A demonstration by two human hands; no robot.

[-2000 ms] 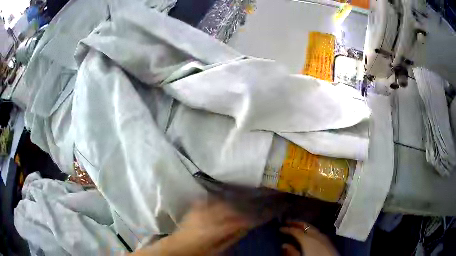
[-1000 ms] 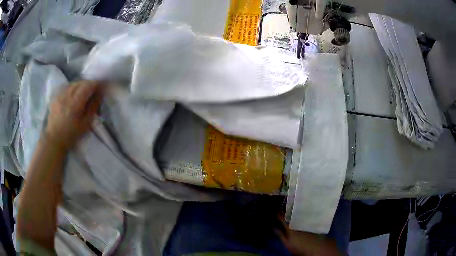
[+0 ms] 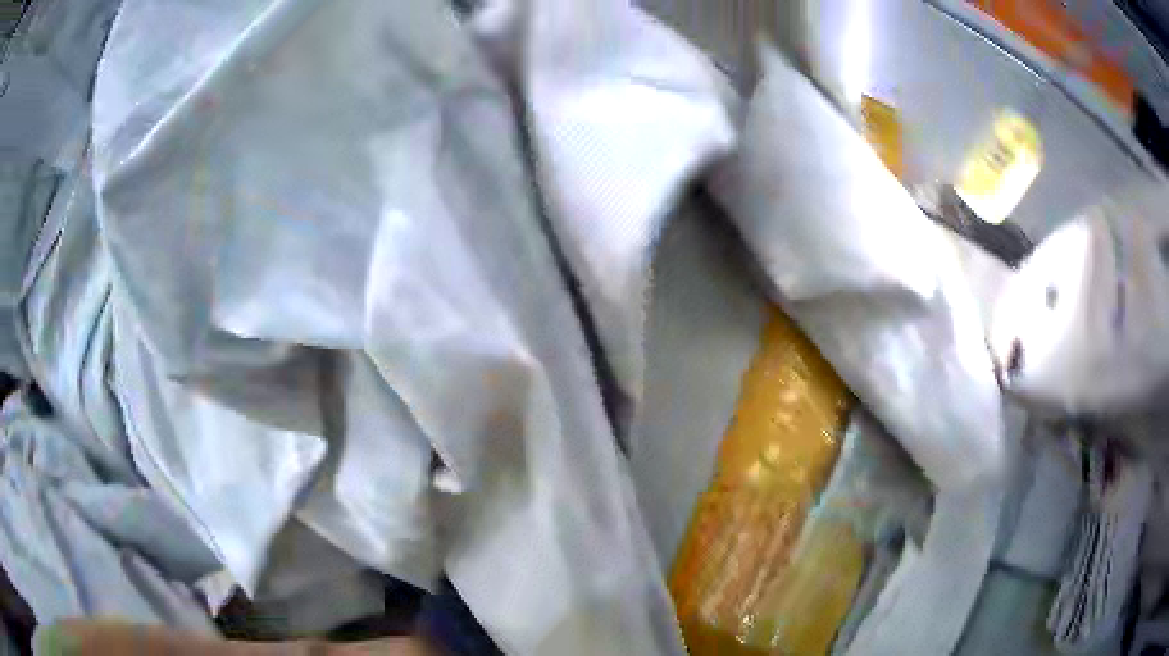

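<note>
Pale grey garment pieces point(image 3: 487, 320) lie in a large loose heap across the left and middle, with raised folds. One part point(image 3: 872, 282) runs right to the cream-white sewing machine head point(image 3: 1090, 308); the needle area is hidden. A flat pale strip point(image 3: 929, 577) hangs down below the machine head. A strip of bare skin at the bottom left edge, apparently my left hand or forearm point(image 3: 192, 639), is cut off and blurred; its fingers cannot be made out. My right hand is not in view.
Yellow-orange tape point(image 3: 769, 487) covers part of the table between the cloth folds. A folded pale stack point(image 3: 1100, 551) lies at the lower right. A yellow tag point(image 3: 1000, 167) is by the machine head. An orange edge point(image 3: 1064, 45) shows at the top right.
The view has shifted and tilted. The cloth heap now reaches further over the middle. My left hand has moved from on the cloth to the bottom edge; my right hand has left the view.
</note>
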